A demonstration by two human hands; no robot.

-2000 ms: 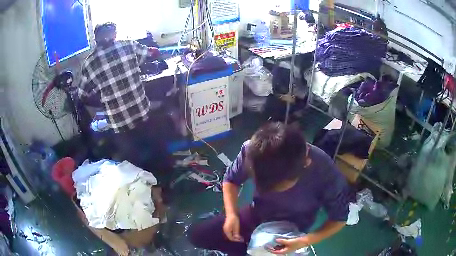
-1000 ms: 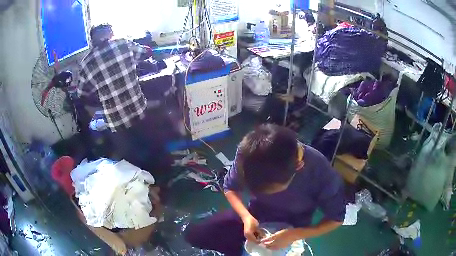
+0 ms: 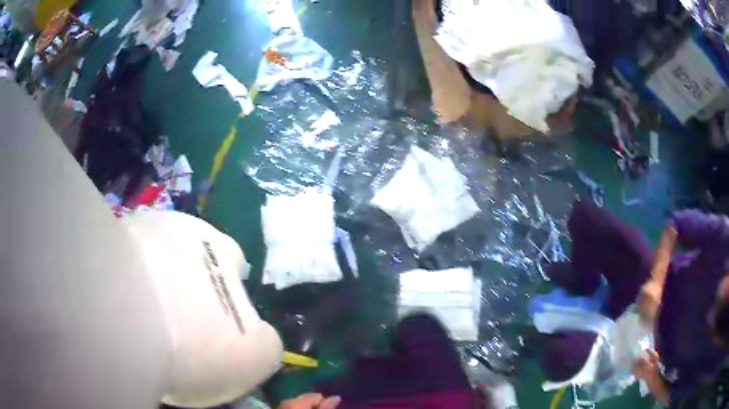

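A white folded cloth stack (image 3: 300, 238) lies on the green floor. Another white stack (image 3: 426, 197) lies turned at an angle on clear plastic film (image 3: 360, 104). A third white stack (image 3: 439, 302) lies nearer, its lower part behind dark purple cloth (image 3: 409, 375), which seems to be on the wearer's leg. What seems to be my left hand (image 3: 310, 401) shows only as a few bare fingers at the bottom edge, left of that cloth. The edge cuts it off, and whether it holds anything is hidden. My right hand is not in view.
A large pale rounded shape with black print (image 3: 204, 311) fills the left side. A carton (image 3: 448, 96) with heaped cream cloth (image 3: 519, 56) stands at the top. A person in purple (image 3: 694, 311) handles clear plastic at the right. Scraps (image 3: 228, 80) lie on the floor.
The view has swung down and to the left, onto the floor with the white stacks. The cream heap now shows at the top and the purple-clad person at the right edge. Fingers have appeared at the bottom.
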